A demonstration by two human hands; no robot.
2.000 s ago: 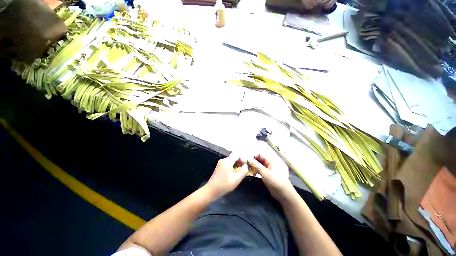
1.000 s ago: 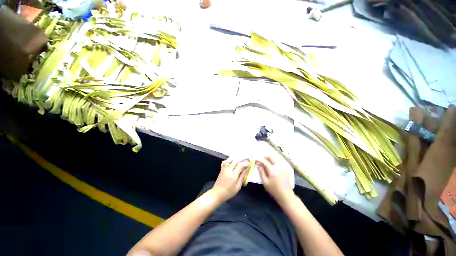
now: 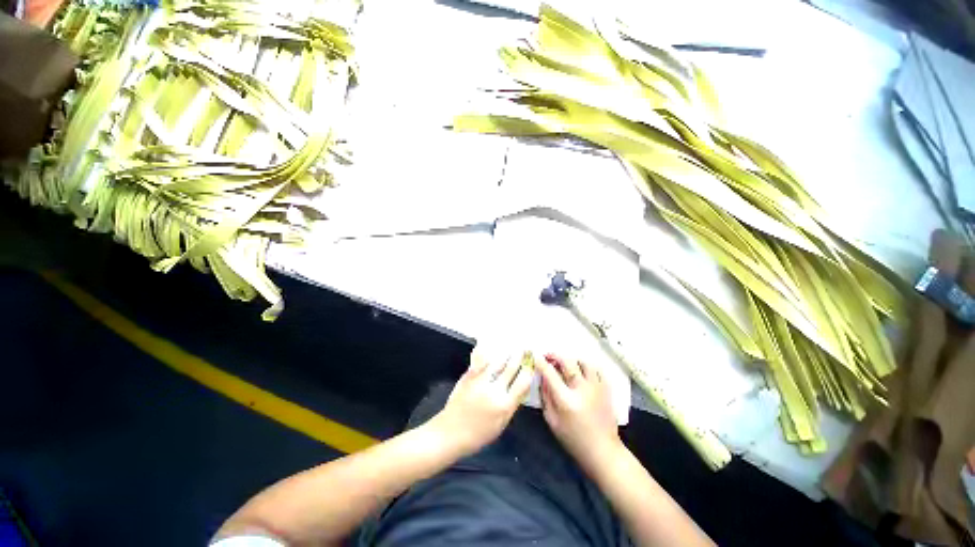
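My left hand (image 3: 486,393) and my right hand (image 3: 574,397) meet at the near edge of the pale work board (image 3: 567,251). Their fingertips pinch a small yellow-green strap end (image 3: 528,363) between them; most of the strap is hidden by the fingers. A hammer (image 3: 641,374) lies just beyond and right of my hands, its dark head on the board and its long pale handle slanting toward the near right.
A loose strap bundle (image 3: 738,235) fans out at centre-right. A tangled strap pile (image 3: 203,139) hangs over the table edge at left. Brown panels (image 3: 914,427) drape at near right. A thin dark bar (image 3: 718,49) lies beyond the bundle. Dark floor with a yellow line (image 3: 214,381) is at left.
The view has tilted down and closer, so the far-side bottle and second hammer are out of view. My hands have come closer together, and less of the strap piece shows between them.
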